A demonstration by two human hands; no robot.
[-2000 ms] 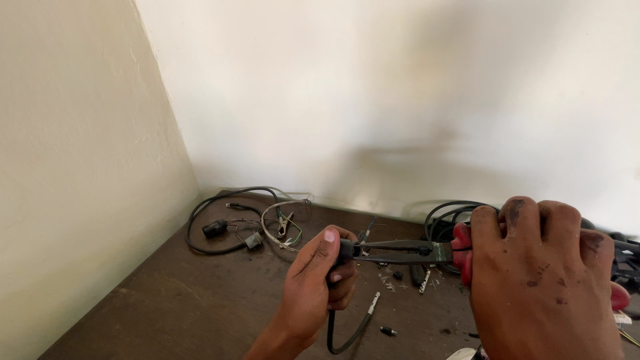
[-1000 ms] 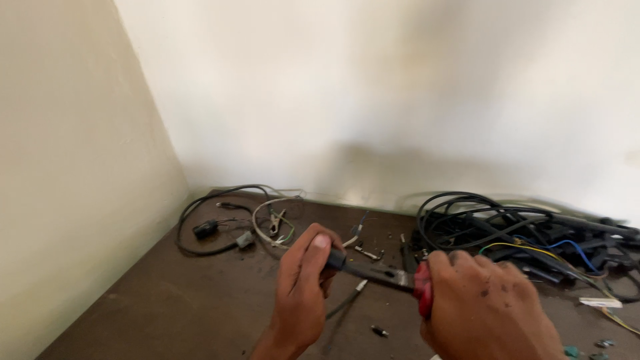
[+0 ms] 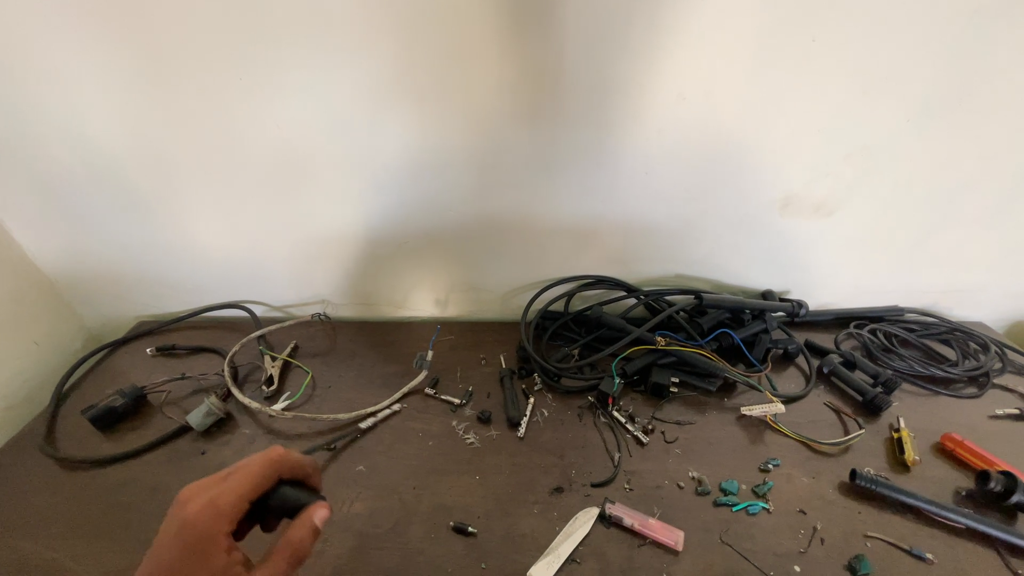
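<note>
My left hand is closed around a black rubber or plastic cable part at the lower left. A dark cable with a pale metallic end shows just behind the fingers; whether it joins the held part cannot be told. Beyond lies a looped off-white cable beside a metal crocodile clip. A small black piece rests to the right of the hand. My right hand and the red-handled pliers are out of view.
Tangled black cables and connectors lie against the wall. Nearer are a pink lighter, a pale blade, teal fragments and a dark tube. A black connector sits at the left on the brown tabletop.
My right hand and the red-handled pliers, earlier at the black part in my left hand, have left the view. The view has shifted to the right, and my left hand still holds the part.
</note>
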